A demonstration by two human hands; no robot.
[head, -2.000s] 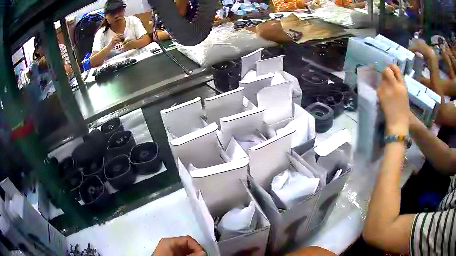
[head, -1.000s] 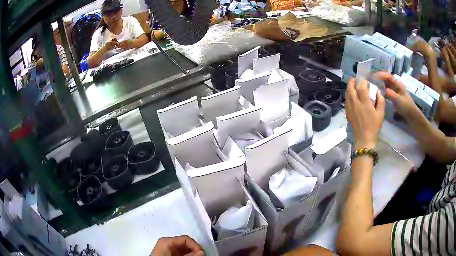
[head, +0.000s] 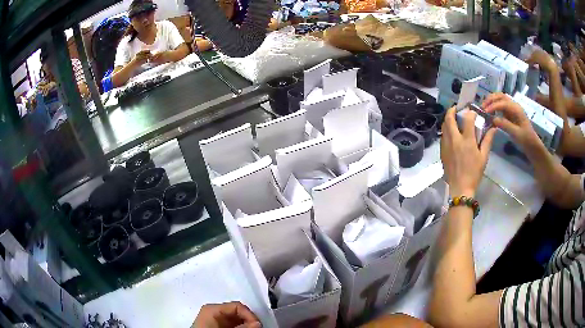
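Open white cartons [head: 276, 221] stand grouped upright in front of me with their flaps up. White wrapped bundles [head: 372, 238] sit inside several of them. Dark T-shaped pictures show on the near carton fronts. My left hand [head: 226, 316] is at the bottom edge, left of the nearest carton, with fingers curled and cut off by the edge; whether it holds something is hidden. A strip of skin, likely part of my right hand or arm [head: 394, 321], shows at the bottom edge below the cartons; its fingers are not visible.
At right, another person's hands [head: 471, 138] work at a carton top, close beside the open cartons. Closed cartons [head: 471, 73] stand behind them. Black round parts [head: 149, 214] lie left and behind [head: 407, 146]. A person sits across the belt [head: 167, 109]. Small dark pieces lie bottom left [head: 106, 320].
The neighbour's raised carton has come down, and both of that person's hands are now at its top flap. My visible hand has hardly moved. The open cartons stand as before.
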